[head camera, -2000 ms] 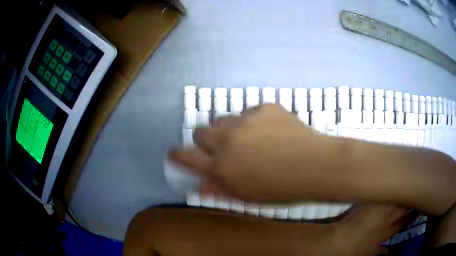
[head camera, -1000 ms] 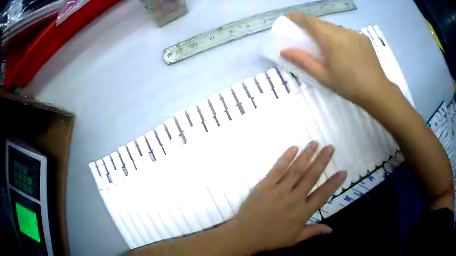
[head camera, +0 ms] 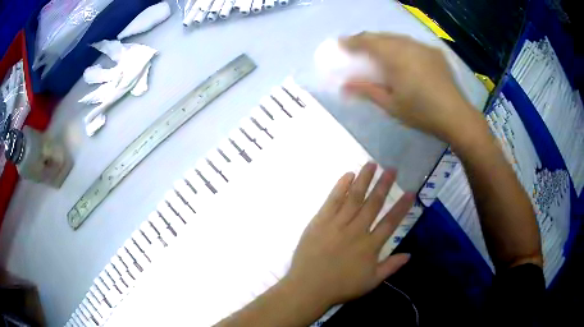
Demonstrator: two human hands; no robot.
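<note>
White pen barrels (head camera: 211,236) lie side by side in a flat row, their stepped necks with dark gaps towards the far side. My left hand (head camera: 339,233) rests flat on the barrels near the row's right end, fingers spread, holding nothing. My right hand (head camera: 403,80) is above the tabletop beyond the row's right end, blurred. It is closed on a white wiping block (head camera: 339,64), which is also blurred; I cannot tell whether the block touches the table.
A steel ruler (head camera: 160,140) lies beyond the row. White gloves (head camera: 121,76) and a small squat bottle (head camera: 48,159) are at the far left, by a red bin (head camera: 31,83). Bundled white parts (head camera: 234,7) lie at the far edge. Blue bins (head camera: 535,131) of loose barrels stand right.
The view has turned towards the row's right end; the scale is out of view. My right hand has moved with the block off the row's right end. My left hand stays on the barrels, nearer that end.
</note>
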